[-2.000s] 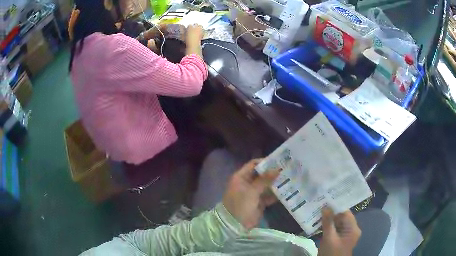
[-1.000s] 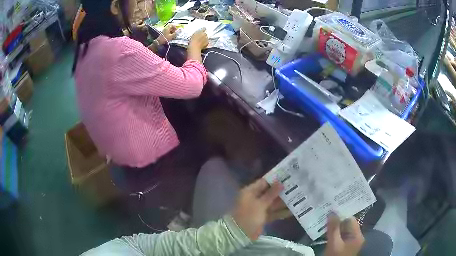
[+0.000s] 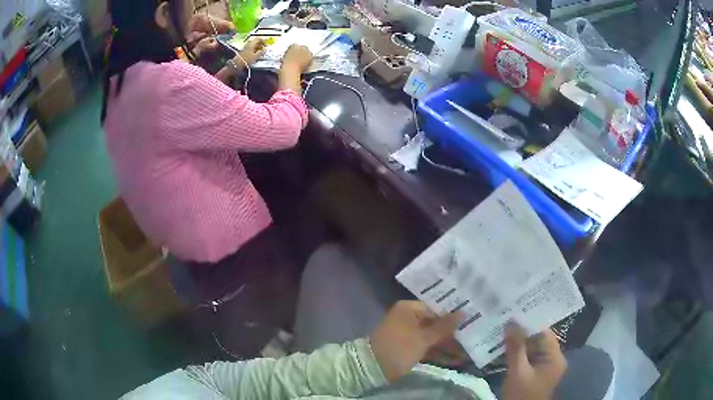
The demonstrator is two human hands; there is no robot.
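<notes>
A white instruction sheet (image 3: 500, 269) with small print and a column of dark bars is held open and tilted above the lap. My left hand (image 3: 413, 337) grips its lower left edge, thumb on the printed face beside the dark bars. My right hand (image 3: 534, 366) grips its lower edge near the bottom right, thumb on top. The fingers behind the sheet are hidden.
A blue tray (image 3: 539, 205) on the dark bench holds loose sheets (image 3: 582, 178), a tissue pack (image 3: 520, 58) and a red-capped bottle (image 3: 624, 125). A power strip (image 3: 442, 48) stands beside it. A person in pink (image 3: 184, 148) sits at the left; a carton (image 3: 133, 258) is behind.
My left hand has slid down along the sheet's left edge, uncovering its upper left corner. My right hand stays at the lower edge. The neighbour's hands have shifted slightly over their papers.
</notes>
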